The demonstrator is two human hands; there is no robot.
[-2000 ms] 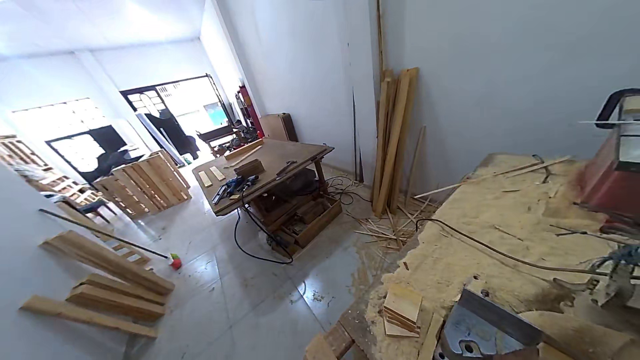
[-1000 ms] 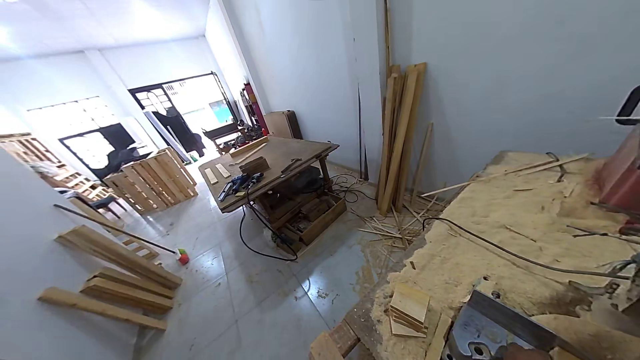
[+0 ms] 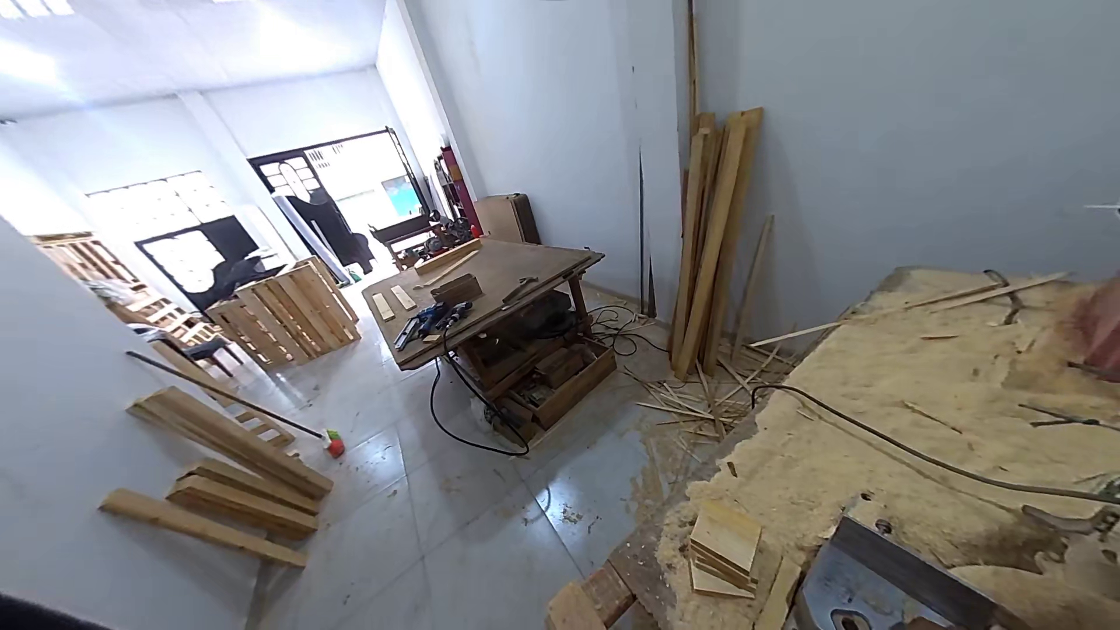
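Note:
Neither of my hands shows plainly; a small brownish shape at the bottom edge, by the metal part, is too cut off to identify. That metal part (image 3: 862, 573), a plate with holes and a raised straight bar, lies at the lower right on a sawdust-covered workbench (image 3: 840, 437). Left of it is a small stack of square wood pieces (image 3: 724, 547), with a narrow wood strip (image 3: 779, 595) between them. A dark cable (image 3: 884, 448) crosses the sawdust. Thin wood strips (image 3: 989, 293) lie at the bench's far end, and part of a red object (image 3: 1098, 328) shows at the right edge.
A wooden worktable (image 3: 516, 262) holds power tools (image 3: 429, 322) and wood pieces; its cord hangs to the tiled floor. Long boards (image 3: 717, 245) lean on the wall above scattered offcuts (image 3: 691, 407). At left are more boards (image 3: 236, 442), a long-handled brush (image 3: 332, 444) and a slatted pallet (image 3: 284, 319).

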